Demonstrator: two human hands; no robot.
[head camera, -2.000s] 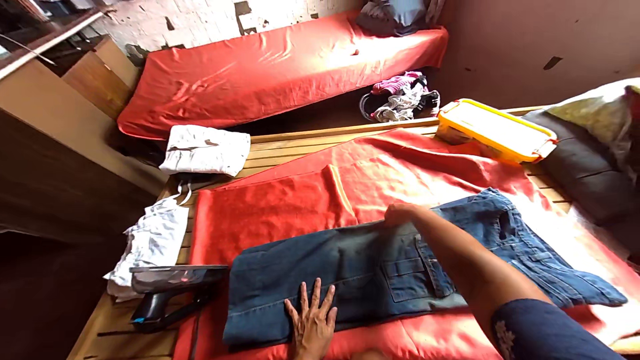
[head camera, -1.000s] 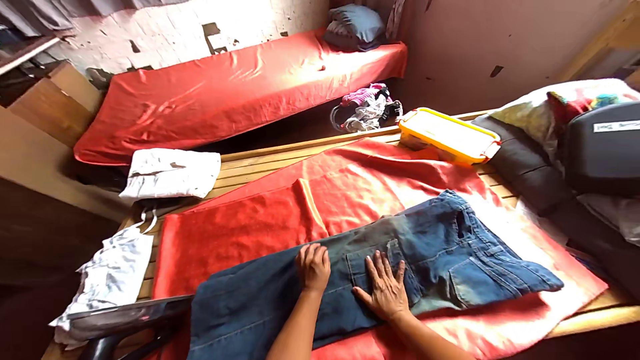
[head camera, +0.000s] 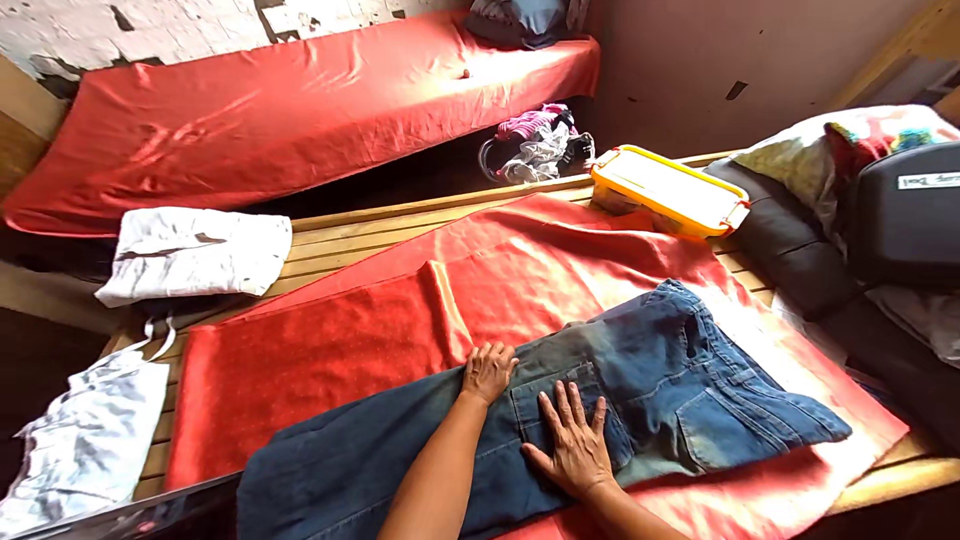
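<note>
A pair of blue denim jeans (head camera: 420, 442), folded lengthwise, lies on a red cloth (head camera: 337, 367), its waist toward the right. At the far edge of the leg rests my left hand (head camera: 489, 373), fingers close together and curled; whether they grip the denim cannot be told. My right hand (head camera: 574, 448) lies flat on the side pocket, fingers spread, holding nothing. Part of the clothes iron (head camera: 150, 517) shows at the lower left, beside the leg end.
Folded white garments (head camera: 199, 259) (head camera: 94, 442) lie on the slatted wooden surface (head camera: 337, 247) at left. An orange-rimmed plastic box (head camera: 667, 191) stands at the far edge. A dark cushion (head camera: 780, 240) and black case (head camera: 911, 217) are at right. Beyond stands a red-covered bed (head camera: 285, 112).
My left hand has moved from flat on the lower leg to the jeans' far edge. My right hand has come from that far edge to lie flat on the pocket.
</note>
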